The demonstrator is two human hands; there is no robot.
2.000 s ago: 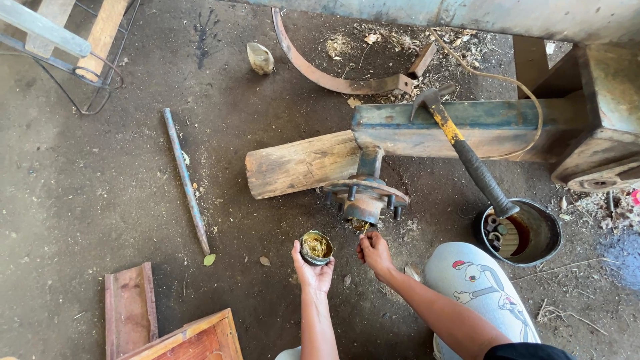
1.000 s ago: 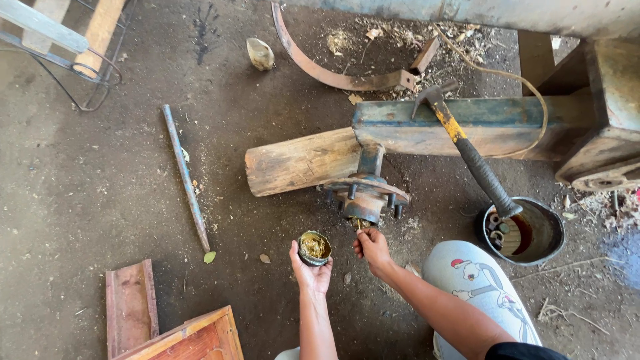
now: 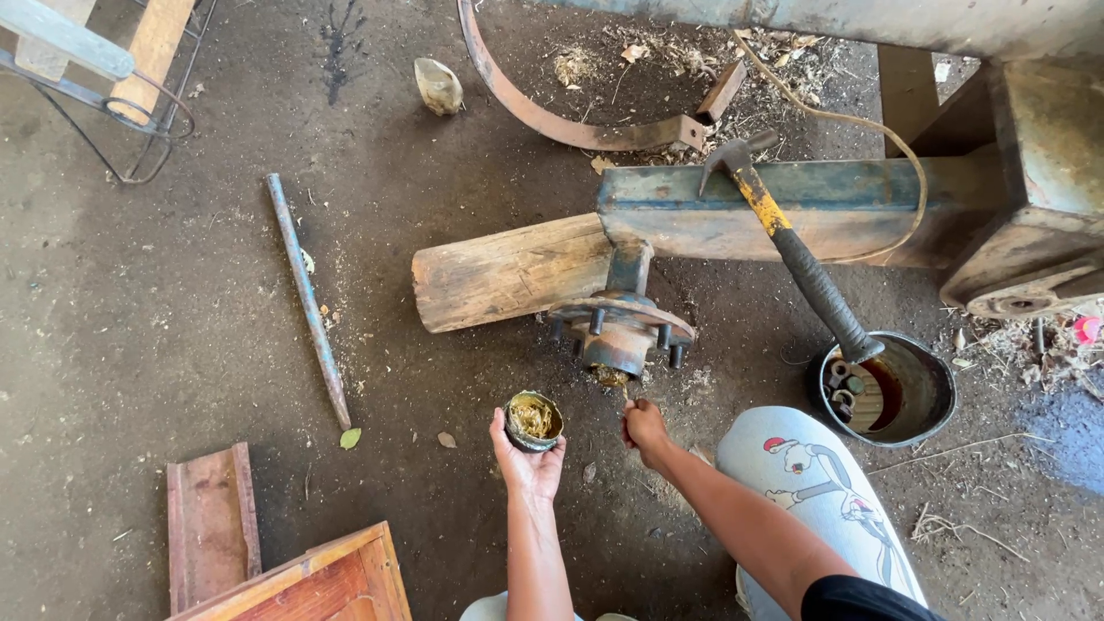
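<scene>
My left hand [image 3: 532, 466] holds a small round container of yellowish grease [image 3: 534, 420], its mouth facing up. In my right hand [image 3: 645, 424] is a thin tool, its grease-coated tip just below the open end of a wheel hub [image 3: 614, 345]; most of the tool is hidden by my fingers. Grease fills part of the hub's opening. Several studs stick out of the hub flange, and the hub joins a blue steel beam [image 3: 776, 207]. A claw hammer [image 3: 806, 267] lies across the beam, its black grip reaching over a bucket [image 3: 936, 397] with metal parts and dark liquid.
A wooden block [image 3: 509, 272] lies beside the hub. On the dirt floor are a metal rod [image 3: 309, 302], a stone [image 3: 438, 86], a curved metal strip [image 3: 552, 125] and a rusty channel piece [image 3: 211, 526]. A wooden panel [image 3: 319, 578] is at the lower left, a metal frame [image 3: 78, 60] at the upper left.
</scene>
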